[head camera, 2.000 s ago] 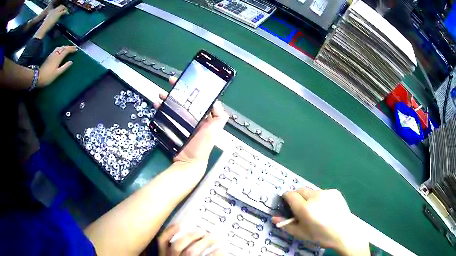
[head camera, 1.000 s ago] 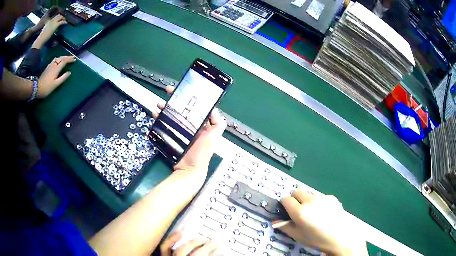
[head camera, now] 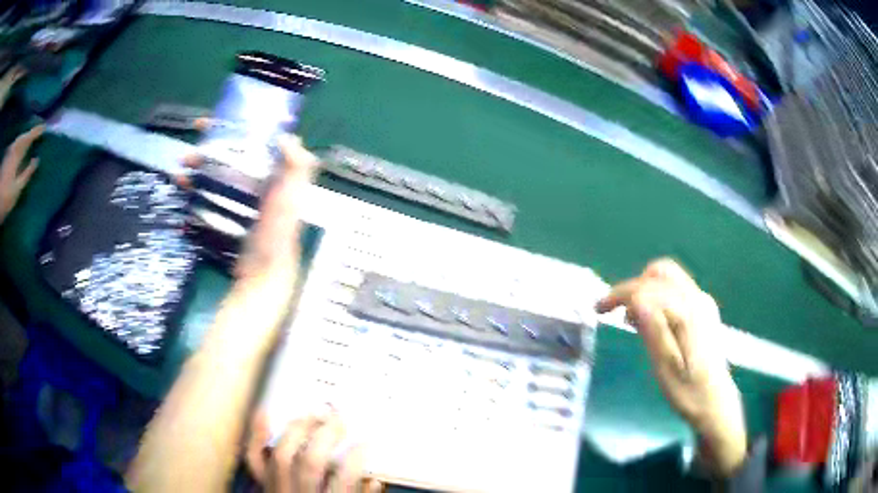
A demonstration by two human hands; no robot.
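The picture is blurred. A large white parts board [head camera: 443,385] with faint columns of dumbbell shapes lies in front of me. A dark-grey strip fixture [head camera: 462,316] with a row of small shiny seats lies across its upper part. My left hand [head camera: 306,453] is on the board's lower left edge, cut off by the picture's bottom, fingers bent; its grip is unclear. My right hand [head camera: 669,323] is off the board's right edge, beside the strip's right end and not touching it. Its fingers are curled; whether a thin stick is in them cannot be told.
Another person's arm [head camera: 217,356] reaches in from the left, holding a smartphone [head camera: 236,154]. A black tray [head camera: 82,207] of silver rings is at left. Another strip [head camera: 419,188] lies on the green belt. Stacked sheets and a blue container [head camera: 717,101] are far right; a red bin [head camera: 805,420] is near right.
The view has swung right. My right hand has let go of the strip fixture and moved off it to the right; the whole strip now shows on the board. My left hand stays at the board's lower left.
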